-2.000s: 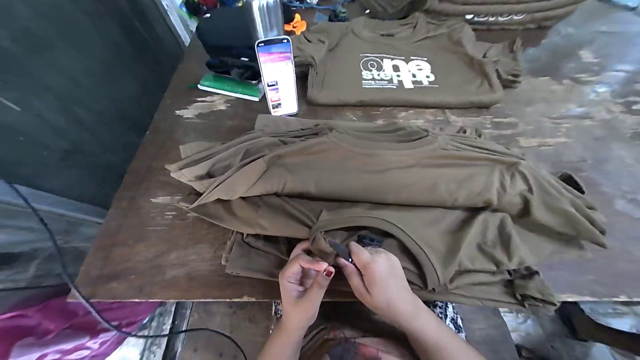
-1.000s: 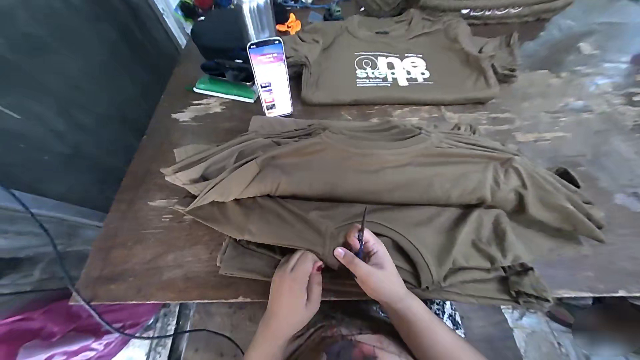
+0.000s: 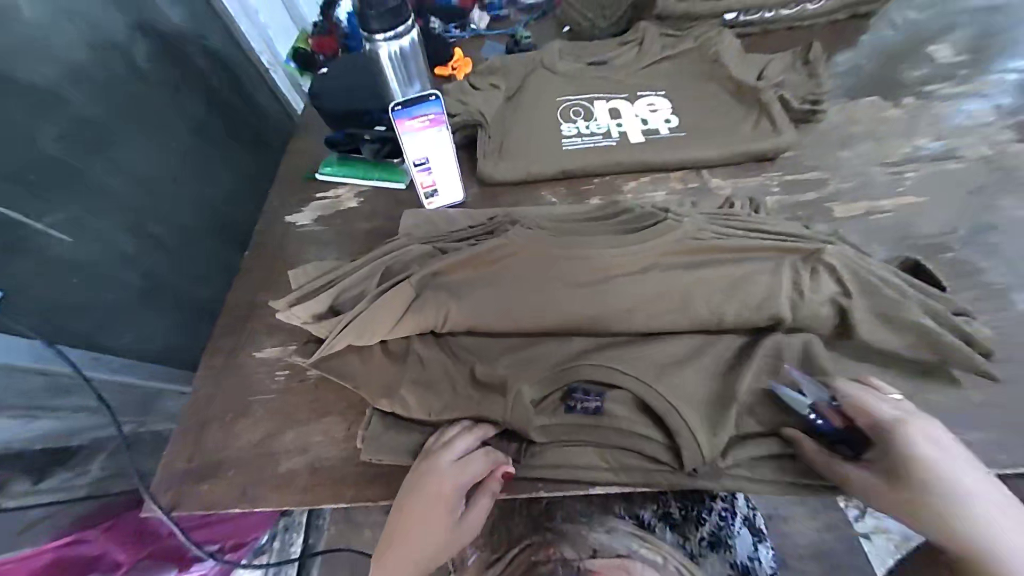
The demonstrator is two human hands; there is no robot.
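A stack of brown T-shirts (image 3: 624,280) lies across the near part of the wooden table. The nearest shirt's collar (image 3: 632,380) faces me, with a dark neck label (image 3: 584,399) inside its neckline. My left hand (image 3: 460,488) rests on the shirt fabric at the table's front edge, left of the collar; whether it pinches cloth cannot be told. Right of the collar, my right hand (image 3: 872,440) holds thread snips (image 3: 820,412), their blades spread and pointing up and left over the cloth.
A lit phone (image 3: 428,150) leans upright before a steel bottle (image 3: 398,60) and a black pouch (image 3: 348,96). A green-and-white item (image 3: 362,171) lies beside them. Behind the stack is a folded printed T-shirt (image 3: 640,112). A black cable (image 3: 120,432) hangs at the left.
My right hand has moved right, away from the collar, with the snips in it. The neck label now shows fully. My left hand stays near the front edge.
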